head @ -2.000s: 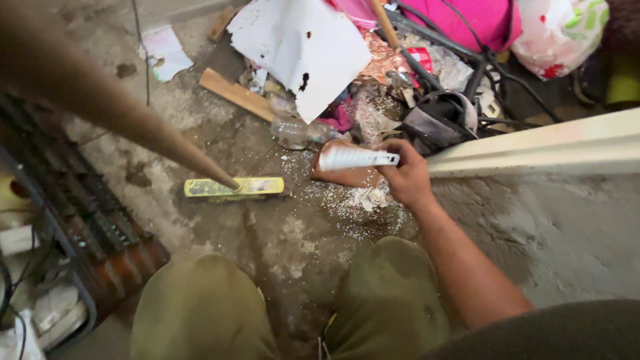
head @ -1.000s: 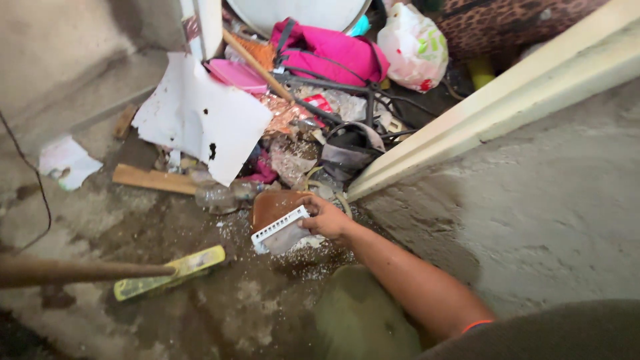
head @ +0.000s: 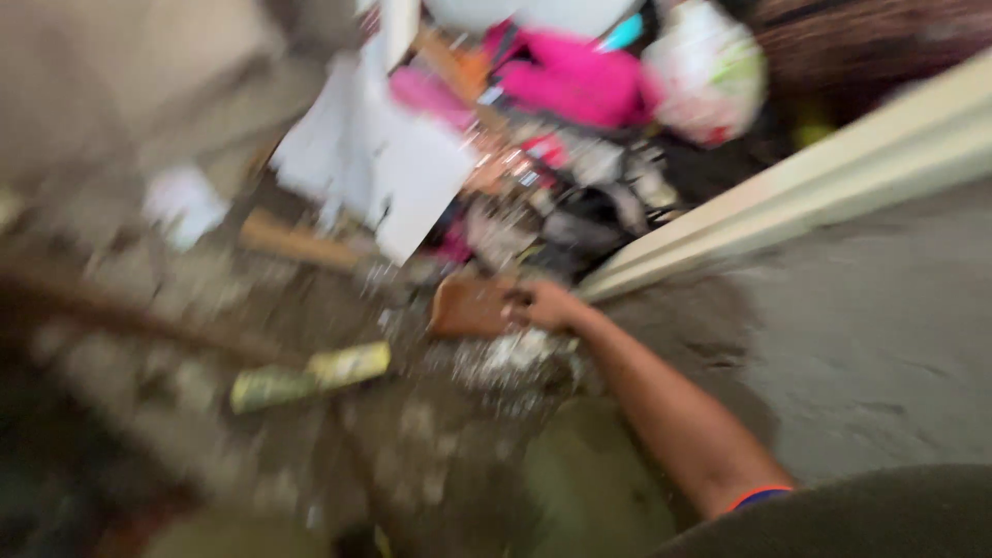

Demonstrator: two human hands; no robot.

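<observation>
My right hand (head: 546, 304) reaches to the right end of a brown flat object (head: 469, 306) on the floor; blur hides whether its fingers grip it. White granules (head: 519, 353) lie scattered just below the hand. To the left, a yellow broom head (head: 311, 377) rests on the floor, its wooden handle (head: 139, 314) running off to the left edge. My left hand is outside the view.
A pile of rubbish stands ahead, with a torn white sheet (head: 372, 155), a pink bag (head: 573, 77), a knotted white plastic bag (head: 705, 74) and a wood strip (head: 298, 242). A cream door frame (head: 790, 186) and grey wall (head: 876, 325) flank the right.
The white slotted piece held in my right hand a second ago no longer shows there. The hand is now at the brown object's right end. The view is blurred by motion.
</observation>
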